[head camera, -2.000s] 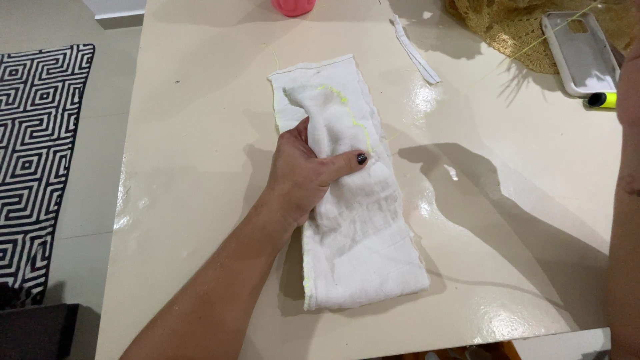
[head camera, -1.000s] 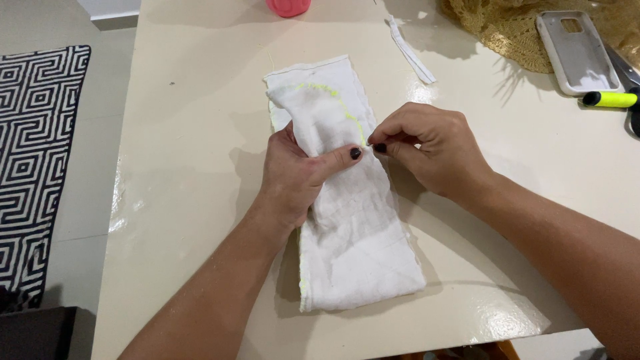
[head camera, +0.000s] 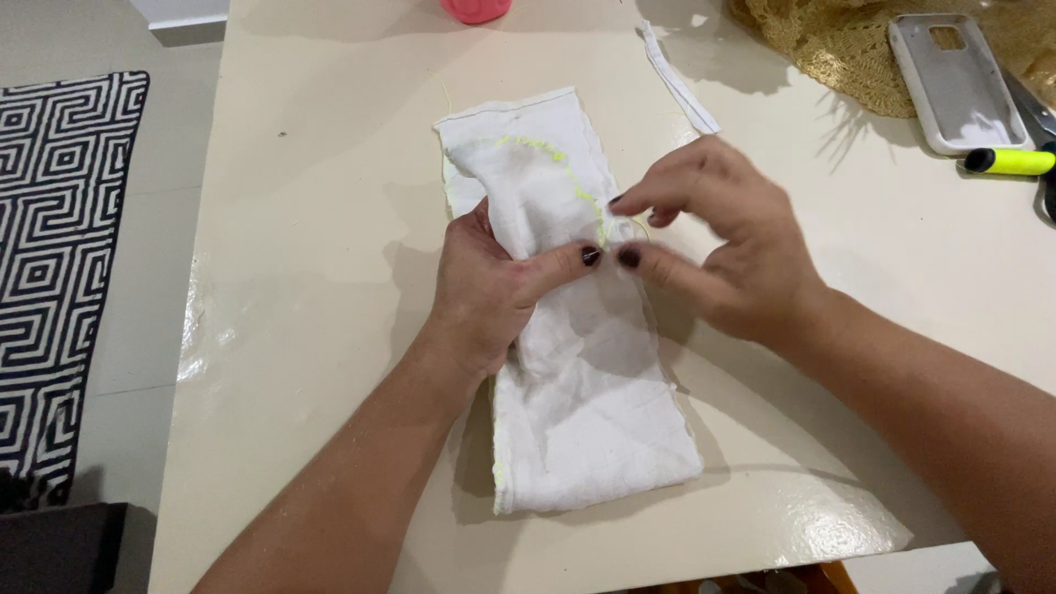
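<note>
A folded white cloth (head camera: 594, 437) lies lengthwise on the glossy cream table (head camera: 330, 206). Neon-yellow stitches (head camera: 561, 157) run in a curve over its raised upper layer. My left hand (head camera: 495, 289) grips that layer from the left, thumb on top, fingers hidden beneath the fabric. Close to the thumb tip is a thin needle-like glint (head camera: 596, 254). My right hand (head camera: 718, 239) is just right of the stitches, thumb and fingers apart, slightly blurred. A loop of yellow thread (head camera: 642, 227) shows between the hands.
At the upper right lie a white phone case (head camera: 961, 82), a gold lace cloth (head camera: 850, 58), a neon-yellow marker-like object (head camera: 1011, 162) and partly visible scissors (head camera: 1027, 103). A white fabric strip (head camera: 676, 78) and a pink object (head camera: 476, 8) are near the top. A patterned rug (head camera: 62, 247) is on the floor.
My right hand came in from the right edge to the stitched curve, where its fingertips met the cloth; now its thumb and fingers are spread. My left hand has kept its hold.
</note>
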